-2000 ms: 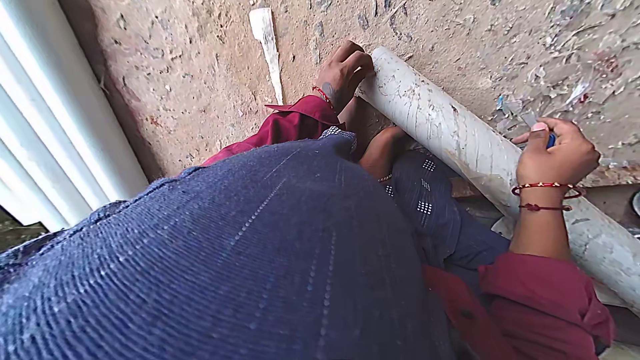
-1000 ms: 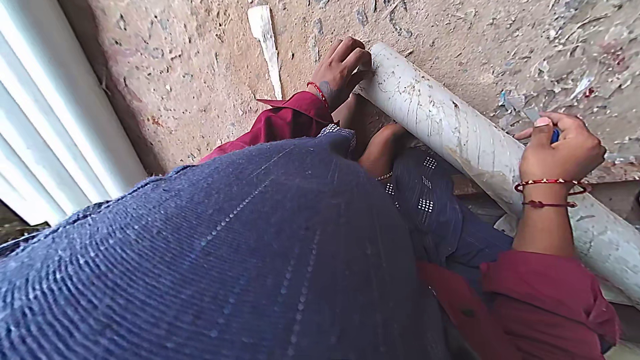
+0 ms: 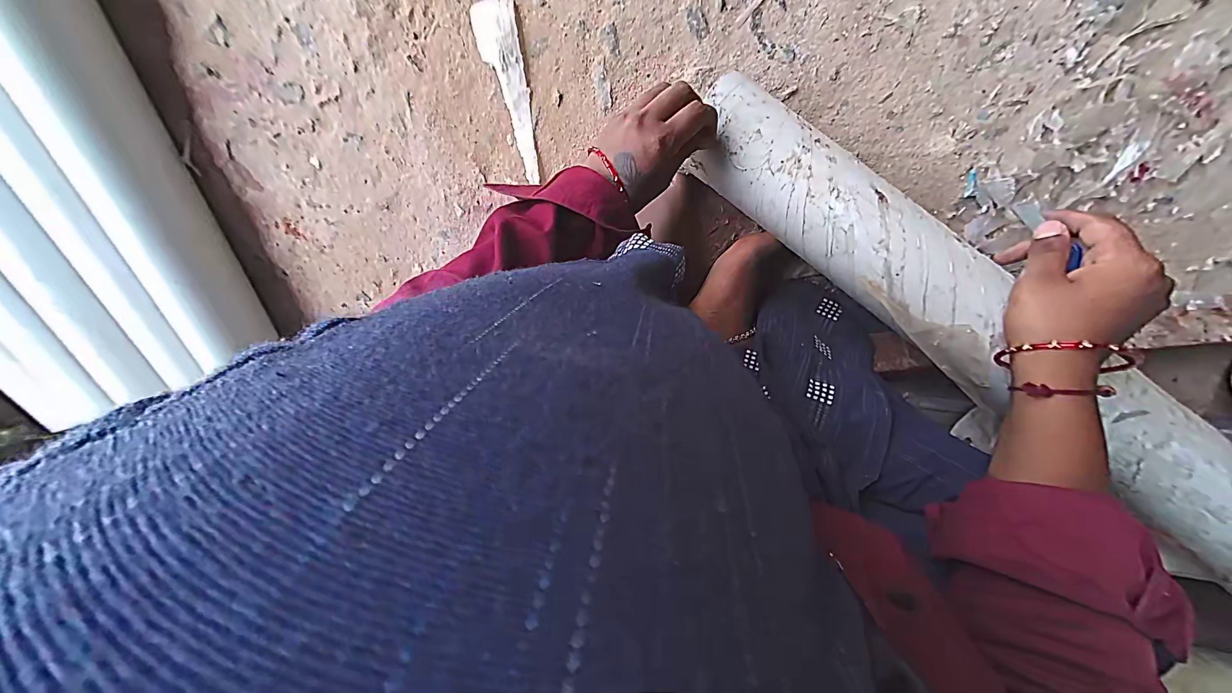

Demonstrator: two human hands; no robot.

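A long, pale, scratched pipe or tube (image 3: 847, 202) slants from the upper middle down to the right edge. My left hand (image 3: 664, 135) rests at its upper end with curled fingers; whether it grips the rim or something small there cannot be told. My right hand (image 3: 1088, 269) is beside the tube's far side, closed on a small blue-handled tool (image 3: 1075, 256). A thin, flat piece (image 3: 1030, 212), perhaps its blade, sticks out past the thumb. The palm side of this hand is hidden.
A white tapering strip (image 3: 505, 72) lies on the rough earthen ground (image 3: 366, 125) beyond my left wrist. Shiny scraps (image 3: 1126, 159) are scattered at the upper right. Large white rounded lengths (image 3: 106, 221) stand along the left edge. My bare foot and clothed leg are beneath the tube.
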